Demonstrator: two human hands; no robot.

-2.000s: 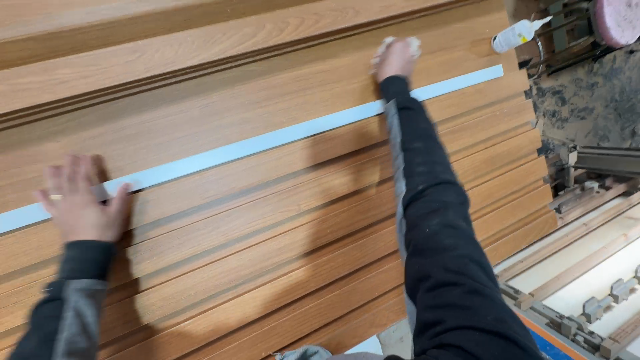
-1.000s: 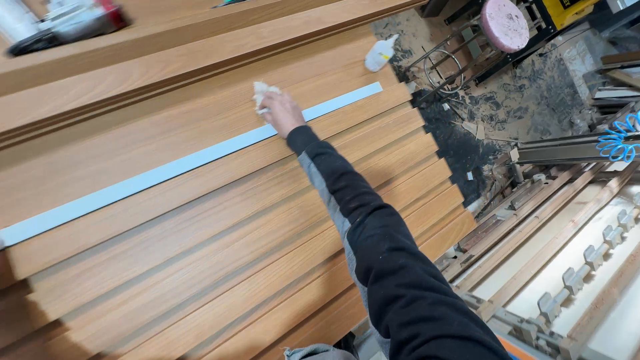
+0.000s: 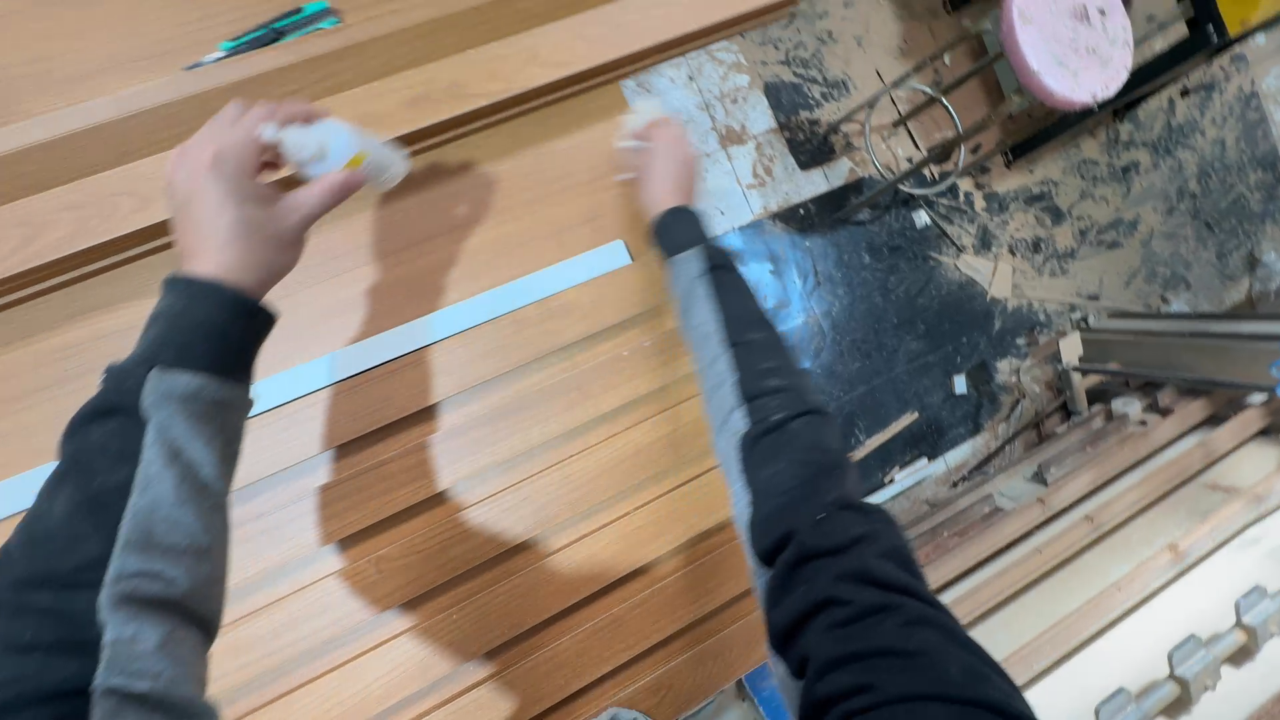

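Note:
My left hand (image 3: 245,195) is raised over the boards at the upper left, its fingers around a small white plastic bottle (image 3: 335,150) with a yellow mark. A crumpled white cloth or tissue (image 3: 643,120) is in my right hand (image 3: 665,165), at the far end of the boards; both are blurred. A pale blue-white flat strip (image 3: 450,320) lies slantwise across the wood-grain boards (image 3: 560,400), which are laid side by side. My left forearm covers part of the strip. Neither hand touches it.
A green and black utility knife (image 3: 270,35) lies on the upper boards. Beyond the board ends are a dusty, littered floor (image 3: 900,330), a metal ring (image 3: 915,140) and a round pink object (image 3: 1068,50). A rack with metal clamps (image 3: 1195,660) stands at the lower right.
The white bottle, earlier lying near the far board ends, is now in my left hand. My right hand with the cloth has moved to the board ends. The view has shifted right.

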